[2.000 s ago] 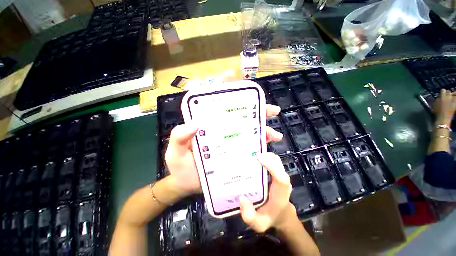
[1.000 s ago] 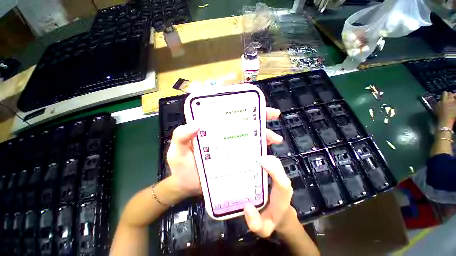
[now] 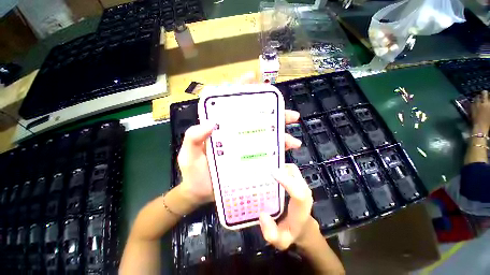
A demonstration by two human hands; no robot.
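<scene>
A smartphone (image 3: 244, 161) in a pale pink-white case is held upright over the tray, its bright screen showing a chat with rows of small coloured icons at the bottom. My left hand (image 3: 194, 166) grips its left edge, with the thumb at the upper left side. My right hand (image 3: 290, 207) is at its right edge, fingertips showing beyond the case and a finger at the screen's lower right corner. Beneath lies a black blister tray (image 3: 322, 164) with dark plastic housings (image 3: 352, 198) in its pockets. The phone and my hands hide the tray's middle.
Another filled tray (image 3: 64, 198) is at left, with stacked trays (image 3: 91, 75) behind. A small bottle (image 3: 269, 67), clear bags (image 3: 306, 43) and yellowish board (image 3: 225, 43) lie behind. Pale bits (image 3: 416, 115), a hanging plastic bag (image 3: 413, 27) and another person's hand (image 3: 480, 115) are at right.
The screen content has changed: the chat lines have shifted and a panel of small coloured icons now fills the lower part. My hands hold the phone in nearly the same place.
</scene>
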